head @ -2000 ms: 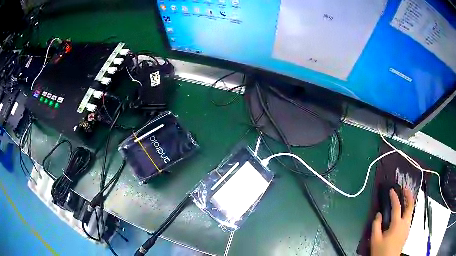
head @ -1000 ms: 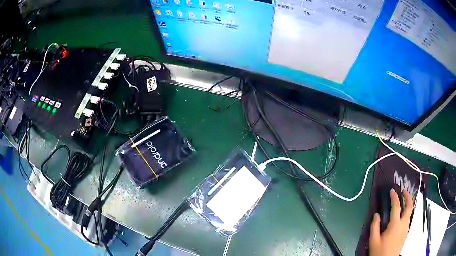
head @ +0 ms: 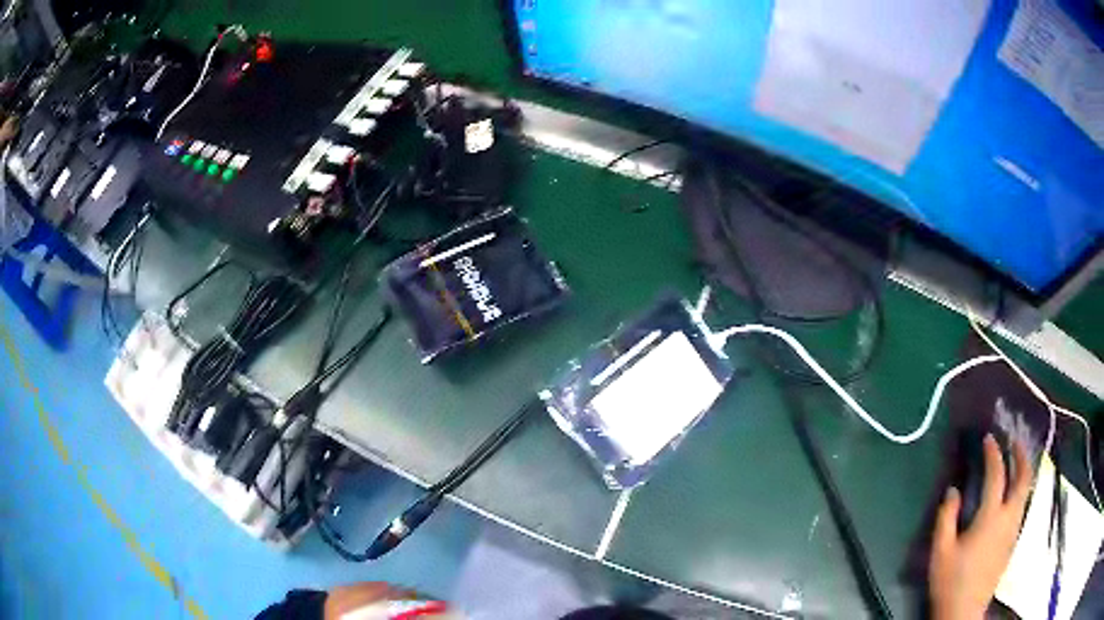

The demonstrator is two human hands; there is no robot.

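Observation:
My right hand [head: 978,533] rests on the black computer mouse [head: 969,466] on the dark mouse pad. The right display unit [head: 656,394], in a clear bag, shows a white screen; a white USB cable [head: 847,400] joins its upper right corner. The left bagged unit [head: 475,288] shows an "android" logo and has a thin yellow-orange line across it. What looks like my left hand or forearm [head: 373,596] shows at the bottom edge beside a dark sleeve, blurred and cut off; its fingers cannot be made out.
The monitor [head: 714,73] stands at the back right. The black test control box [head: 242,121] is at the left, with coiled black cables [head: 248,333] before it. A cable connector [head: 394,533] hangs by the bench edge. A pen [head: 1056,557] lies on white paper [head: 1027,563].
The view has shifted, so the bench things sit further right and higher. A sleeve and part of a hand or forearm have appeared at the bottom edge. My right hand stays on the mouse.

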